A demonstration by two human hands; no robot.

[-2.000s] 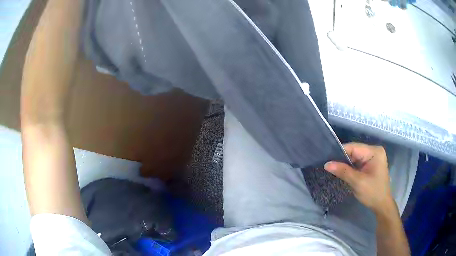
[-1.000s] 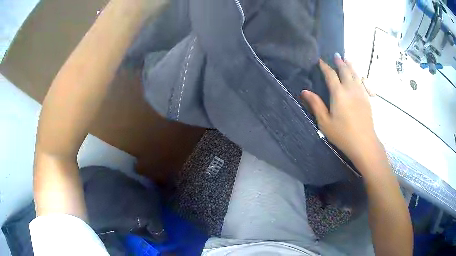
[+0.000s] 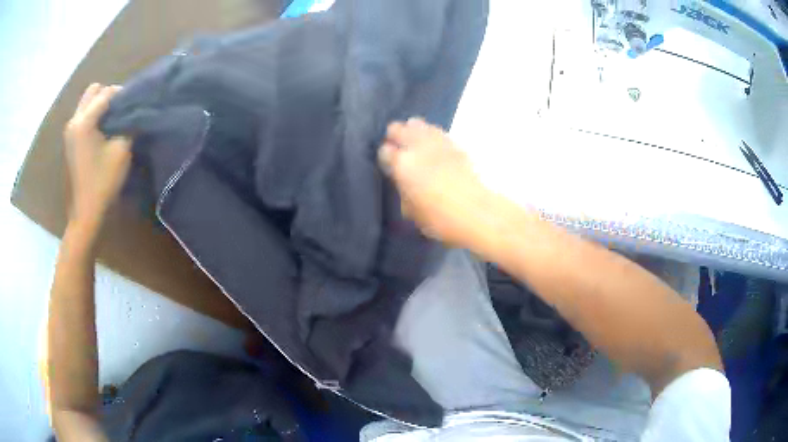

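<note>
The dark grey garment (image 3: pixel 320 129) hangs in front of me, from the table's left part down over my lap. A light zipper line (image 3: pixel 226 292) runs along its left edge, with a small slider (image 3: pixel 328 383) near the bottom. My left hand (image 3: pixel 97 142) grips the garment's upper left edge. My right hand (image 3: pixel 425 168) is closed on the cloth at the garment's right side; it is slightly blurred and its fingertips are partly hidden.
The sewing machine's metal parts (image 3: pixel 624 26) stand at the upper right over the white table (image 3: pixel 518 95). Black snips (image 3: pixel 761 171) lie at the right. A measuring strip (image 3: pixel 657 233) follows the curved edge. Brown board (image 3: pixel 52 164) is at left; dark cloth (image 3: pixel 199 393) lies below.
The garment has moved left, and its zipper edge now lies on the left side. My left hand has moved left. My right hand, earlier spread on the cloth, has moved left and closed on it.
</note>
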